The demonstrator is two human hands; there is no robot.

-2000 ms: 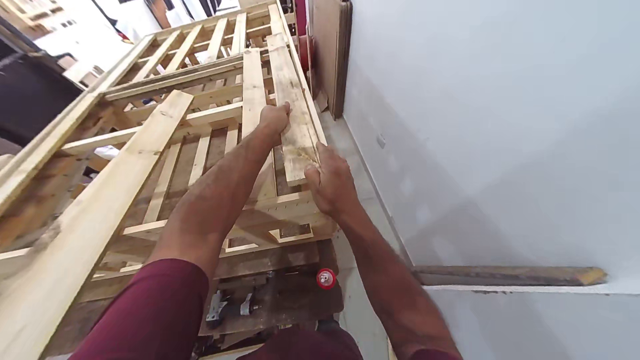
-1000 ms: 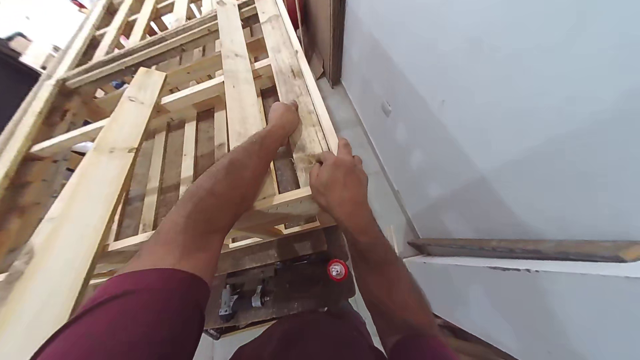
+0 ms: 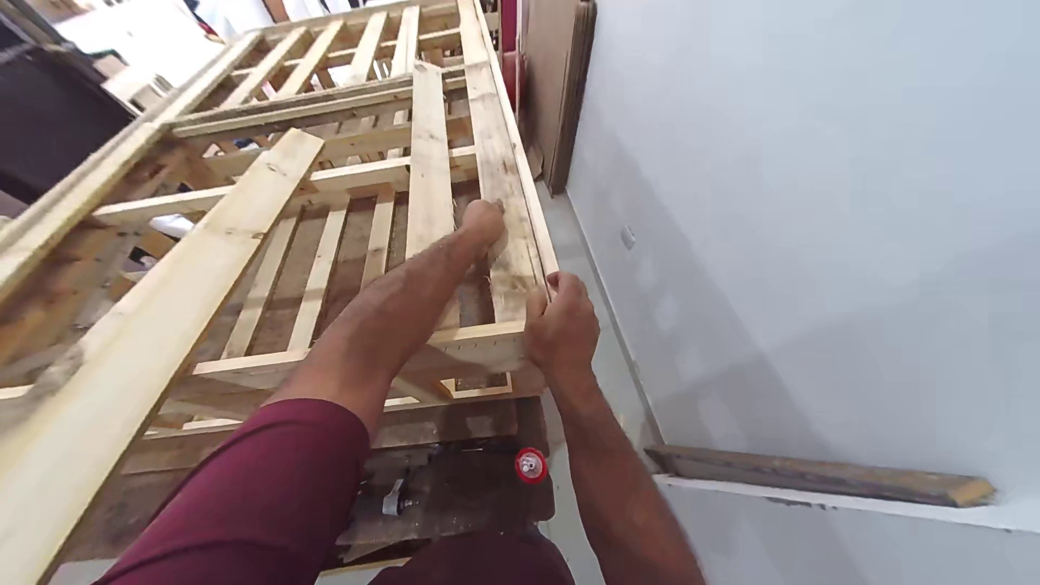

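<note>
A long wooden board (image 3: 497,146) lies along the right edge of a slatted wooden frame (image 3: 487,333). My left hand (image 3: 485,223) grips this board partway up, its fingers curled over and partly hidden. At the frame's near right corner, my right hand (image 3: 562,321) is closed around the end of the narrow edge strip (image 3: 532,203), beside the board's near end. Another board (image 3: 431,154) lies to the left, parallel to the first. A wide loose plank (image 3: 187,301) rests slantwise across the frame's left part.
Below the frame's near end, a dark wooden surface (image 3: 463,496) holds a metal tool (image 3: 396,497) and a red-rimmed round object (image 3: 530,465). A white wall (image 3: 812,203) stands at right, with a wooden piece (image 3: 821,474) on its ledge. Brown panels (image 3: 561,89) lean farther back.
The long board's near end has moved away from me, closer in line with the frame's edge. Both hands have stayed at the board and the edge near the right corner.
</note>
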